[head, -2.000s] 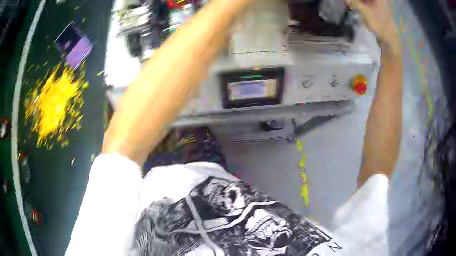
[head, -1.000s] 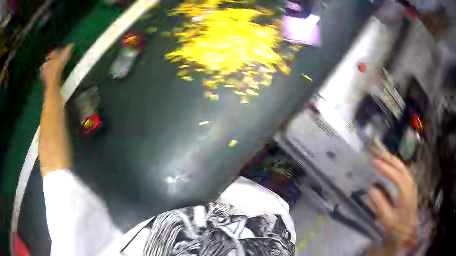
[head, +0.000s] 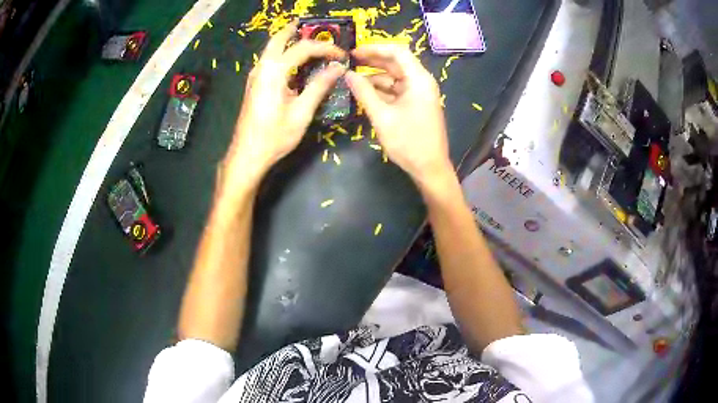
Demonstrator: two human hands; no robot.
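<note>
A part-assembled device (head: 338,102) with a red end, a yellow ring and a green-grey circuit board lies over the yellow heap at the top centre. My left hand (head: 279,98) is on its left side, thumb and fingers at the unit's middle. My right hand (head: 401,102) is on its right side, fingertips meeting the left ones over the board. The fingers hide part of the unit, and I cannot tell whether a small piece is between them. Small yellow pieces (head: 386,20) lie loose around and below the unit.
More red-ended units lie left, one (head: 178,114) upright in view, one (head: 130,211) lower, one (head: 123,46) beyond the white strip (head: 98,161). A smartphone (head: 454,30) lies right of the heap. The off-white machine (head: 504,193) stands right, holding a red-ended unit (head: 652,185) in its fixture.
The view has turned from the machine to the belt. My left hand has come from the far left and my right hand from the machine; both are now at a unit over the yellow heap.
</note>
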